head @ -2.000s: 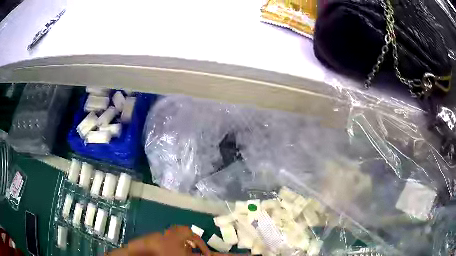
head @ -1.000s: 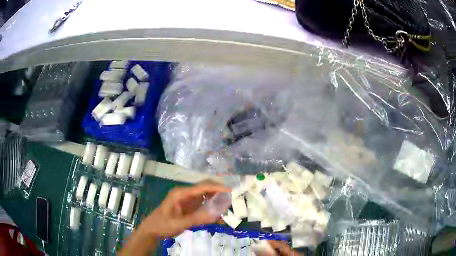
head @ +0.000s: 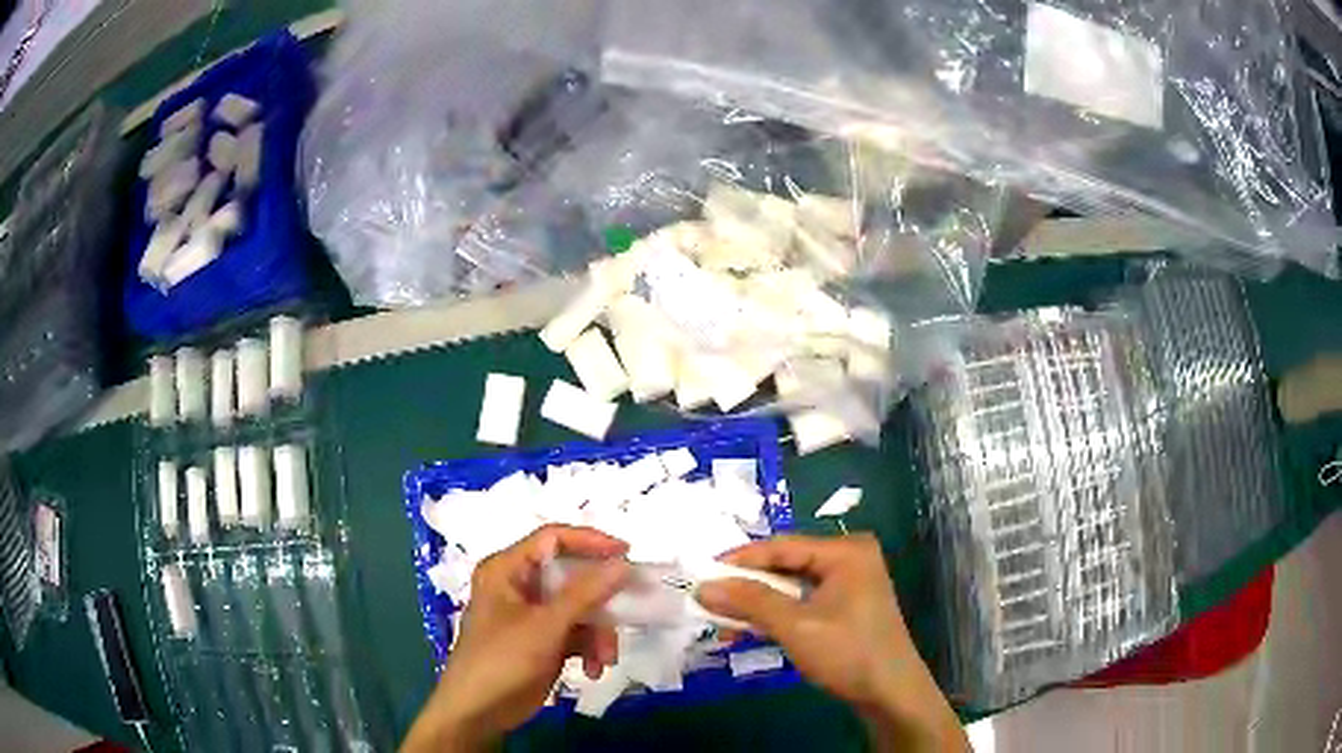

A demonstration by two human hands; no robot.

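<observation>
My left hand and my right hand are close together over the near blue bin, which is full of flat white pads. My left thumb and fingers pinch a thin white pad, blurred. My right thumb and fingers grip a slim white piece, partly hidden by the fingers. The two pieces meet or overlap between the hands; I cannot tell which. The left tray holds white cylinders in two rows and one in a third row.
Cream blocks spill from a clear bag behind the bin. The far blue bin is at upper left. The right tray stack holds thin stems. A dark flat case lies at left. A small white piece lies right of the bin.
The view has tilted down, showing the whole near bin and right trays. My left hand has come down over the bin. My right hand, earlier barely in view, now shows beside it.
</observation>
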